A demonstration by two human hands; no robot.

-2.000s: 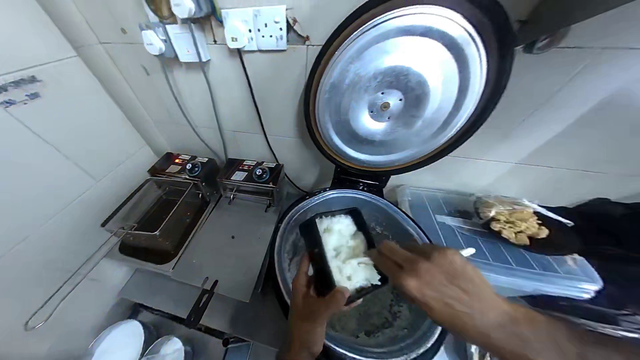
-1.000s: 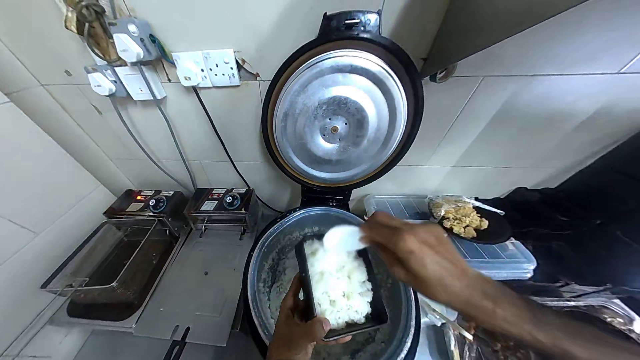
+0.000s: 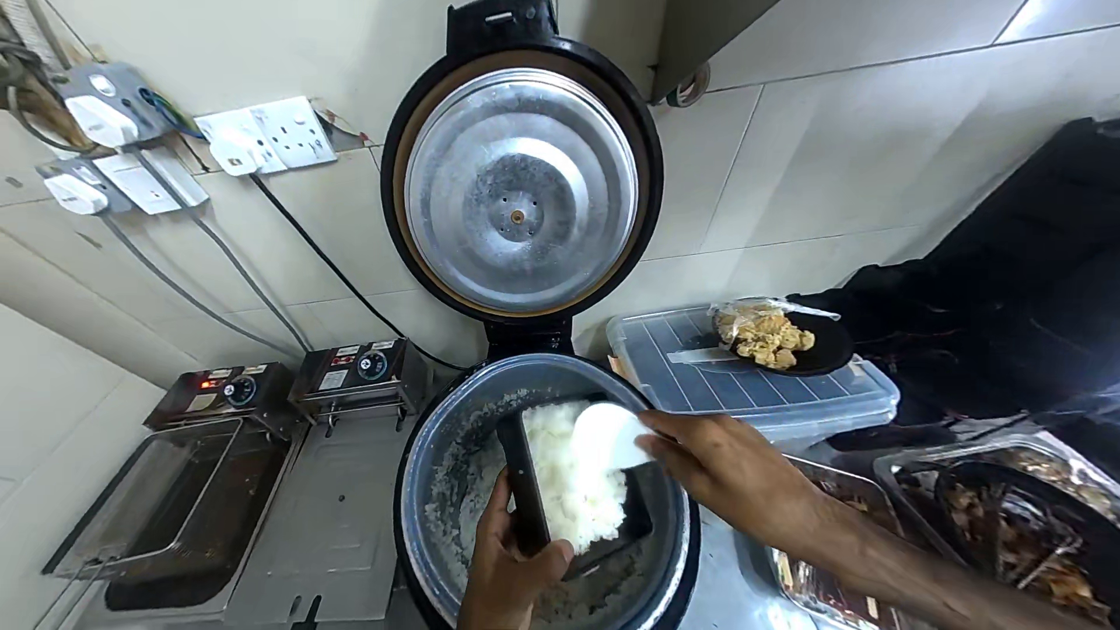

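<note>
My left hand (image 3: 516, 564) grips the lower left edge of a black rectangular container (image 3: 522, 477), tilted over the open pot of a rice cooker (image 3: 420, 490). White cooked rice (image 3: 569, 481) fills much of the container. In my right hand (image 3: 713, 455) is a white rice paddle (image 3: 608, 437), its blade against the upper part of the rice. More rice clings to the pot's inner wall and lies below the container. The cooker's round metal-lined lid (image 3: 521, 188) stands raised behind the pot.
Left is a double electric fryer (image 3: 341, 516) with a wire basket (image 3: 175, 499). A clear plastic box (image 3: 682, 385) bears a black dish (image 3: 827, 346) of fried pieces (image 3: 770, 339). Metal trays of food (image 3: 989, 446) stand at right. Sockets (image 3: 293, 131) with cords are on the wall.
Two seconds ago my right fingers were at the rice near the container's lower end; now my right hand is at its upper right side with the paddle. The view has shifted.
</note>
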